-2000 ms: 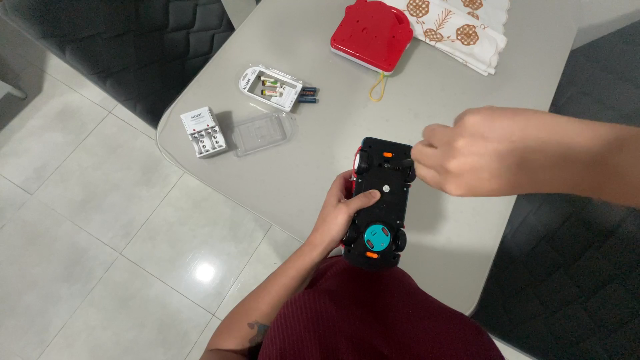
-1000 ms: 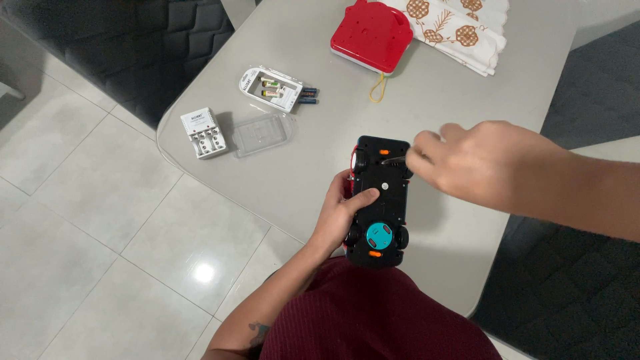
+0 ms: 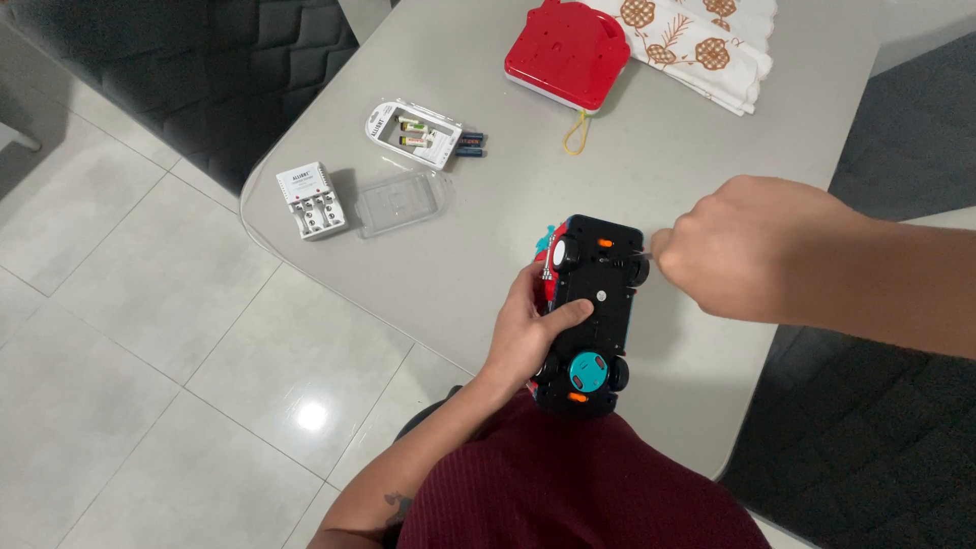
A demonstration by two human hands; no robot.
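Observation:
My left hand (image 3: 526,324) grips a toy car (image 3: 598,328), which is turned so its black underside faces me. The thumb lies across the underside, and the other fingers go behind the red side. A turquoise disc (image 3: 589,371) and orange parts show on the base, with black wheels at the sides. My right hand (image 3: 732,248) is closed beside the upper right wheel (image 3: 637,270). From its fingertips a thin metal tool (image 3: 645,255) reaches to the car; its handle is hidden in the fist, and its kind cannot be told.
On the table (image 3: 473,290) are a white battery charger (image 3: 313,200), a clear plastic cover (image 3: 400,204), a package with batteries (image 3: 418,133), dark batteries (image 3: 470,152) beside it, a red plastic case (image 3: 566,57) with a yellow loop, and a patterned cloth (image 3: 686,46). Dark padded chairs (image 3: 191,69) flank the table.
My right hand has shifted slightly away from the car to the right, its fist turned, with the thin tool still by the wheel. My left hand keeps hold of the car.

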